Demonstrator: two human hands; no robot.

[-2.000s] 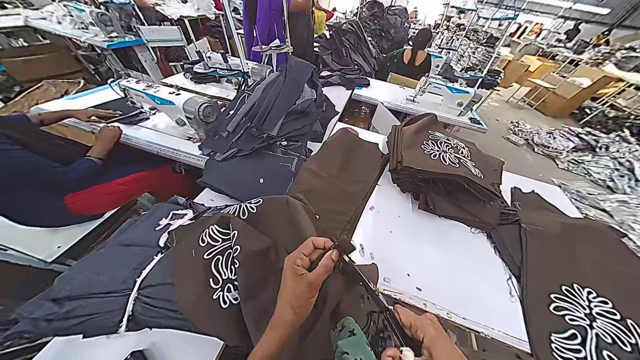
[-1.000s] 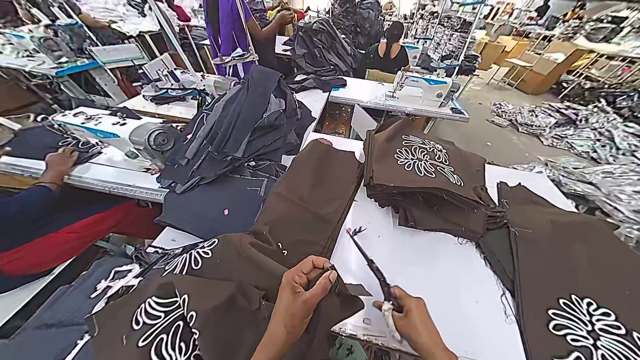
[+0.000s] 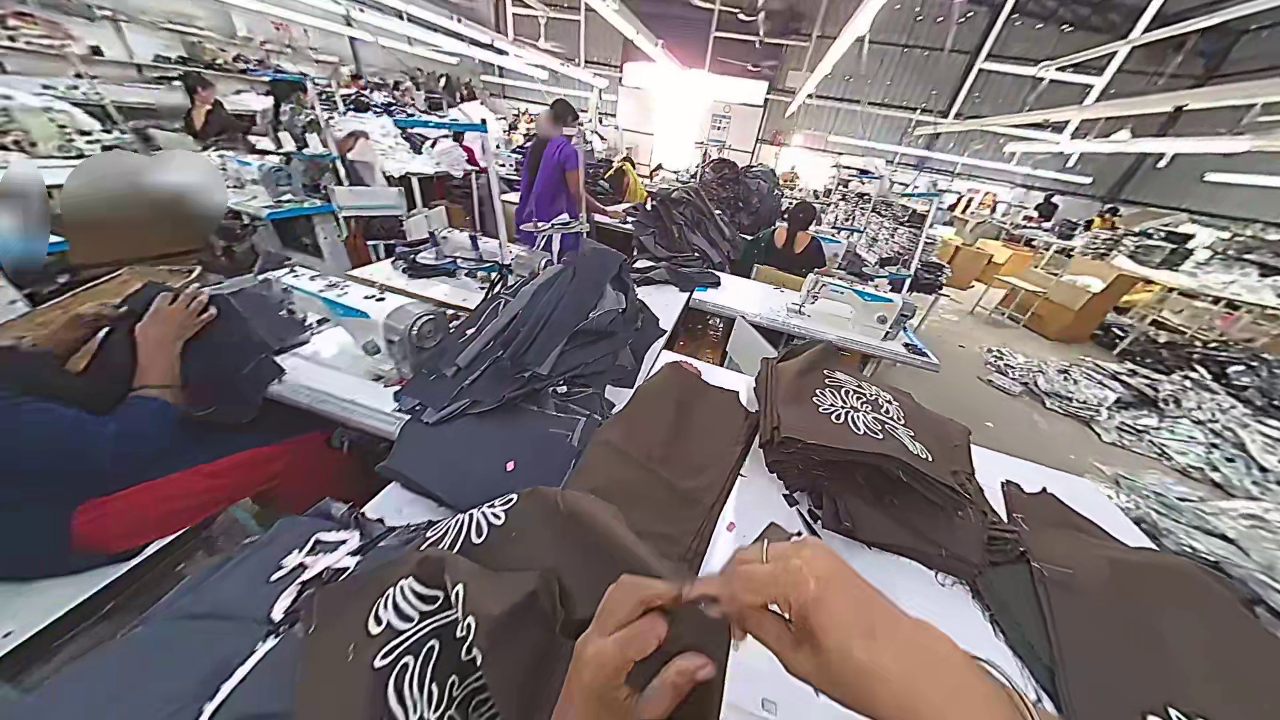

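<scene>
My left hand (image 3: pixel 635 650) pinches the edge of a brown fabric piece (image 3: pixel 540 580) with white looped embroidery. Against its fingertips are the blurred fingertips of my right hand (image 3: pixel 790 590), at the same edge; whether they grip the cloth is unclear. A ring is on one right finger. Just beyond my right hand, a small dark tip shows on the white table (image 3: pixel 780 660); the rest of that object is hidden. Behind my hands lies a plain brown panel (image 3: pixel 665 450). To its right stands a stack of embroidered brown pieces (image 3: pixel 870 440).
Dark blue fabric is heaped (image 3: pixel 540 330) beyond the left side of the table. At left, a co-worker's hand (image 3: pixel 170 330) rests on dark cloth near a sewing machine (image 3: pixel 360 315). More brown panels (image 3: pixel 1150 610) lie at right. Another sewing machine (image 3: pixel 855 305) stands ahead.
My right hand, which held dark-handled scissors apart from the cloth one second ago, has come over to my left hand's fingertips. The view has tilted up. The co-worker's cloth has been lifted and moved.
</scene>
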